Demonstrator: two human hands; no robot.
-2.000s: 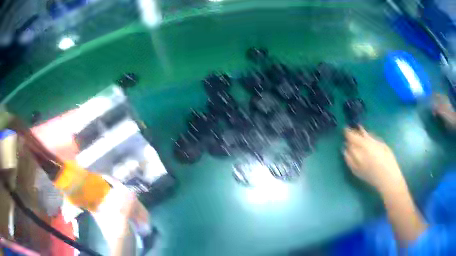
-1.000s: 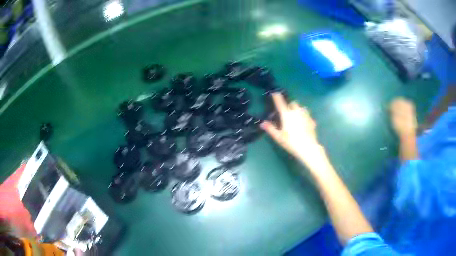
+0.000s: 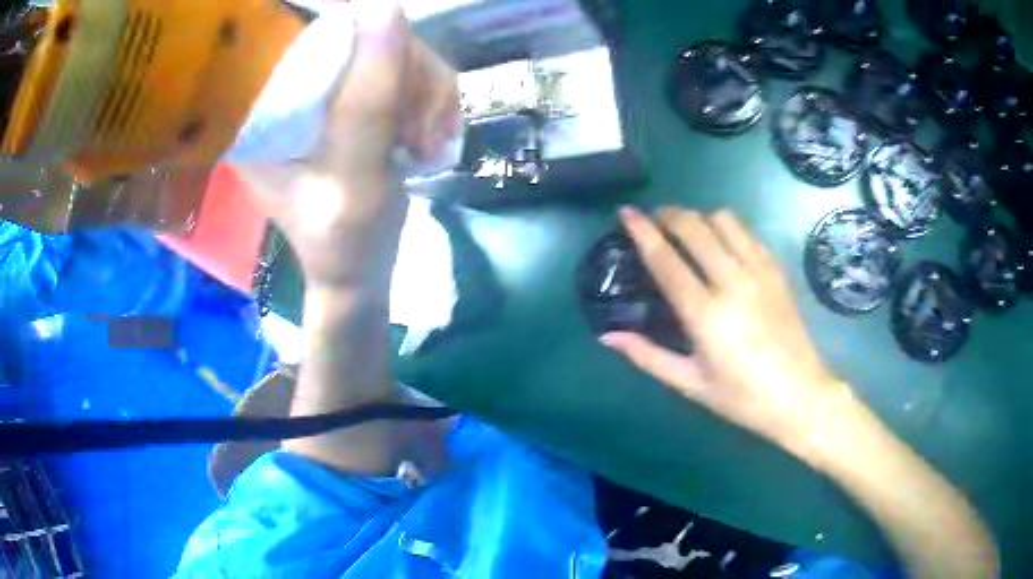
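Note:
My left hand point(image 3: 380, 136) grips the electric screwdriver point(image 3: 170, 79) at its white wrap point(image 3: 295, 91), at the upper left. Its body is orange-yellow. The bit cannot be made out. My right hand point(image 3: 731, 322) rests on the green surface with thumb and fingers around a round black housing point(image 3: 612, 283), partly covering it. The black and white screw feeder point(image 3: 532, 113) stands just right of my left hand. The gripped housing lies below and to the right of the feeder, apart from the other housings.
Several glossy round black housings point(image 3: 852, 260) lie on the green work surface point(image 3: 680, 418) at the right and upper right. A black cord point(image 3: 204, 432) crosses my left forearm. A red surface point(image 3: 232, 232) shows left of that forearm. Blue clothing shows at the lower left.
The view has swung left, bringing the screwdriver and left hand fully into view. My right hand has moved from the pile to beside the feeder, with a housing in its fingers.

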